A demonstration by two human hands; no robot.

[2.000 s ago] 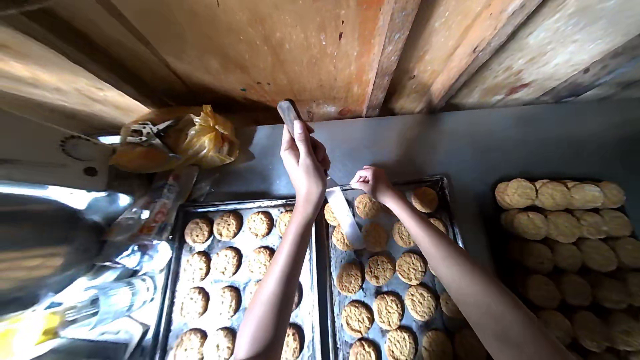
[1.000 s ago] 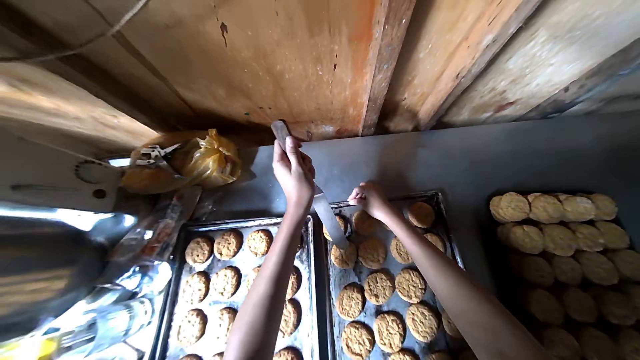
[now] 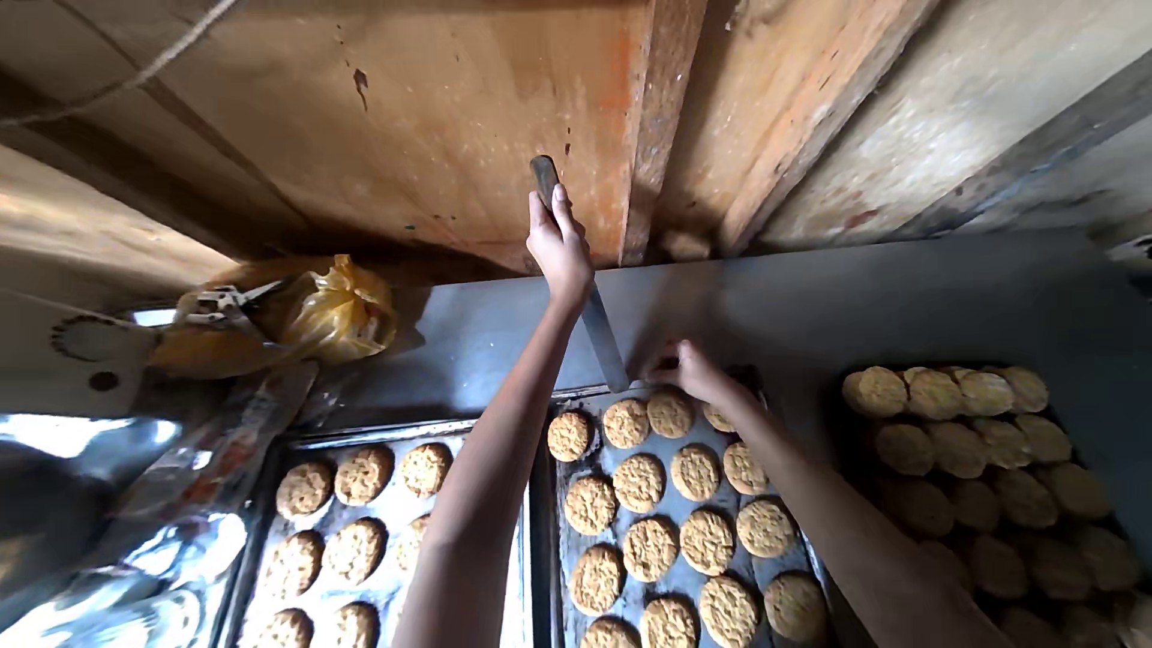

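My left hand [image 3: 560, 247] grips the dark handle of a long flat-bladed spatula [image 3: 603, 340], whose tip is at the back edge of the middle baking tray [image 3: 555, 540]. Just right of that tip, my right hand [image 3: 688, 371] has its fingers curled above the same edge; whether it holds anything cannot be made out. Rows of round browned cookies [image 3: 639, 482] lie on this tray below both hands. More cookies [image 3: 355, 551] lie on the left baking tray [image 3: 247, 549], partly hidden by my left forearm.
Stacked cookies [image 3: 931, 394] stand in overlapping rows on the right. A yellow plastic bag [image 3: 346, 310] sits at the back left, beside clear plastic packaging [image 3: 211, 450]. A wooden wall [image 3: 468, 117] rises behind the grey tabletop [image 3: 774, 306].
The spatula blade has moved from among the cookies of the middle tray to its back edge. My left hand still holds the handle. The view has shifted somewhat.
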